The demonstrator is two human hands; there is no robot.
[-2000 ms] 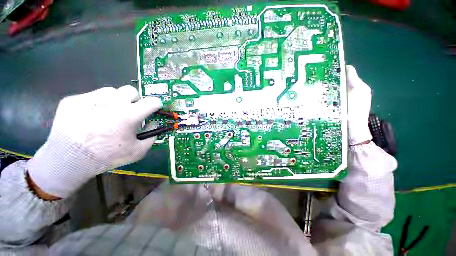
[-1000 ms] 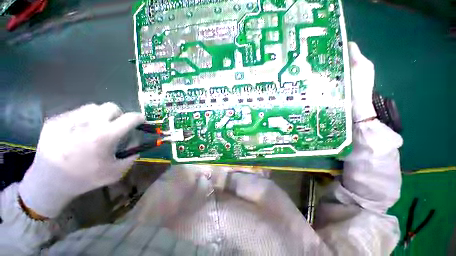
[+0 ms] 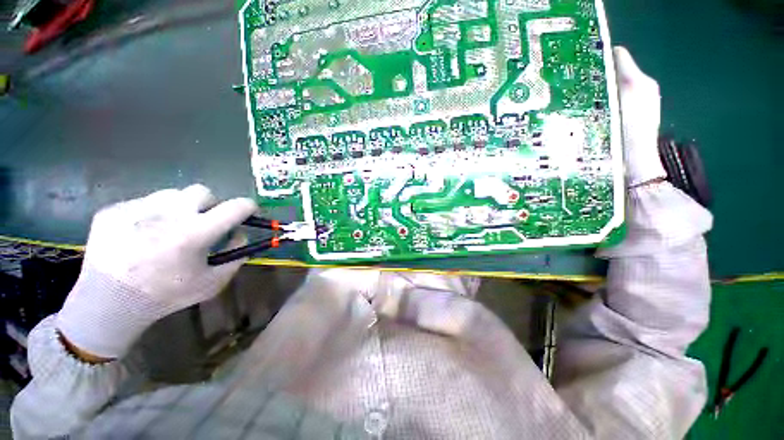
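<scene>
A large green circuit board [image 3: 404, 94], solder side up with white border lines, is held above the bench, its top edge cut off by the picture. My right hand [image 3: 638, 116], in a white glove, holds its right edge; most of the fingers are hidden behind the board. My left hand [image 3: 159, 253], in a white glove, holds side cutters [image 3: 277, 232] with black handles and orange near the pivot. The silvery jaws lie at the board's lower left corner, just below the stepped notch. Whether they are closed on a lead is too small to tell.
A dark green bench [image 3: 129, 129] has yellow edge tape [image 3: 516, 272]. A black ribbed block [image 3: 685, 170] lies beside my right wrist. Spare cutters [image 3: 735, 369] lie open on the lighter green surface at lower right. A red object [image 3: 58, 27] is at the upper left.
The board has moved up in view and slightly right. The cutters have moved from the solder row left of centre down to the lower left corner, with my left hand still holding them.
</scene>
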